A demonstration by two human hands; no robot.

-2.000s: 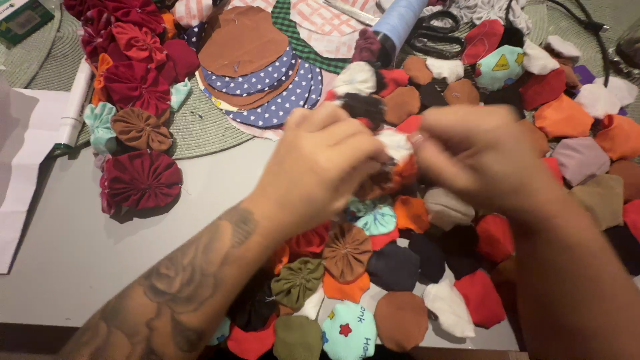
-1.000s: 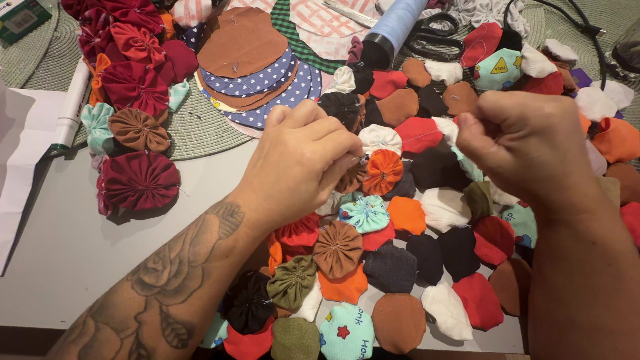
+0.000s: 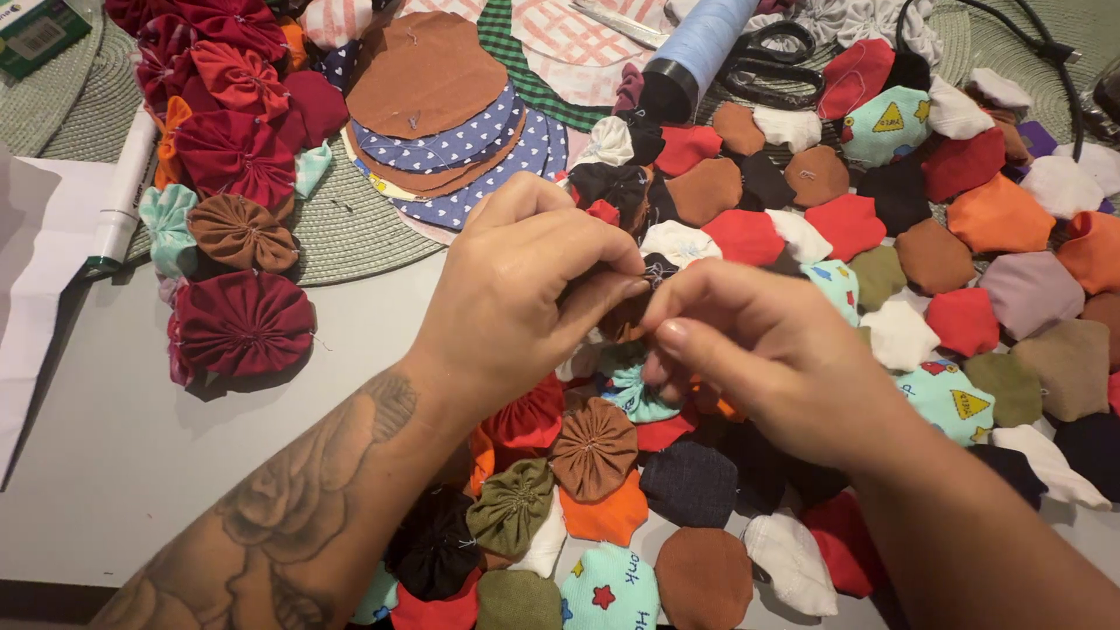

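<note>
Joined fabric yo-yos in many colours (image 3: 696, 479) spread under and around both hands. My left hand (image 3: 547, 280) pinches a dark yo-yo at the edge of the joined piece between thumb and fingertips. Close beside it, my right hand (image 3: 744, 341) has thumb and index finger pressed together; a needle or thread between them is too small to make out. Below the fingers lie a mint gathered yo-yo (image 3: 637, 394), partly covered, and a brown gathered yo-yo (image 3: 595, 448). A white yo-yo (image 3: 678, 243) sits just above the fingertips.
Cut fabric circles (image 3: 429, 74) are stacked on a woven round placemat (image 3: 350, 241). A blue thread cone (image 3: 704, 52), black-handled scissors (image 3: 774, 66) and a black cable (image 3: 1063, 87) lie behind. At left are stacked red yo-yos (image 3: 245, 324), a white marker (image 3: 127, 188) and paper (image 3: 52, 236).
My right hand was raised off to the right, apart from the left, one second ago; now it is beside my left fingertips. My left hand stays at the joined yo-yos.
</note>
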